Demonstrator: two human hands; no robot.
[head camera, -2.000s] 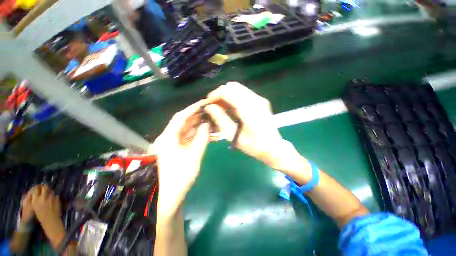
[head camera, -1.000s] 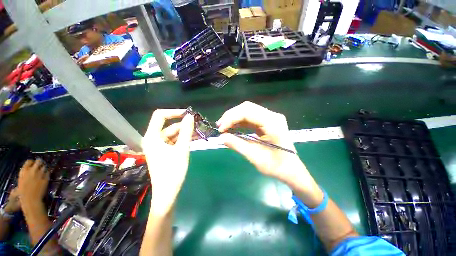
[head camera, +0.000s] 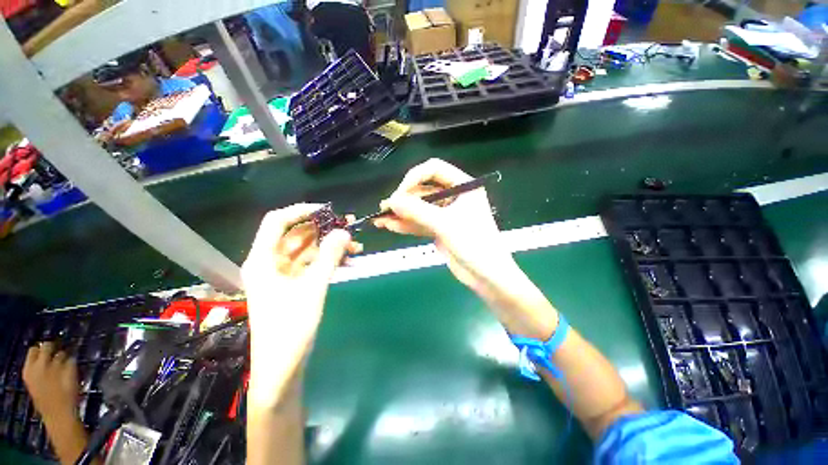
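Note:
My left hand (head camera: 289, 263) is shut on a small dark electronic module (head camera: 327, 221), pinched between thumb and fingers above the white strip. The module has reddish glints. My right hand (head camera: 427, 211) holds a slim dark tool (head camera: 458, 190) like a pen, its rear end pointing up and right. The tool's thin tip is at or very close to the module's right side; contact is unclear. A blue wrist strap (head camera: 543, 345) is on my right wrist.
A black component tray (head camera: 717, 300) lies at right on the green mat (head camera: 399, 363). The dark green belt (head camera: 581, 154) lies beyond the white strip (head camera: 563, 232). Clutter in a red-edged bin (head camera: 195, 313) and another person's hand (head camera: 53, 381) are at left. A grey upright (head camera: 118, 173) slants nearby.
My hands were close together around the module, then moved apart slightly. The tool in my right hand has swung from pointing down-right to pointing up-right at its rear end.

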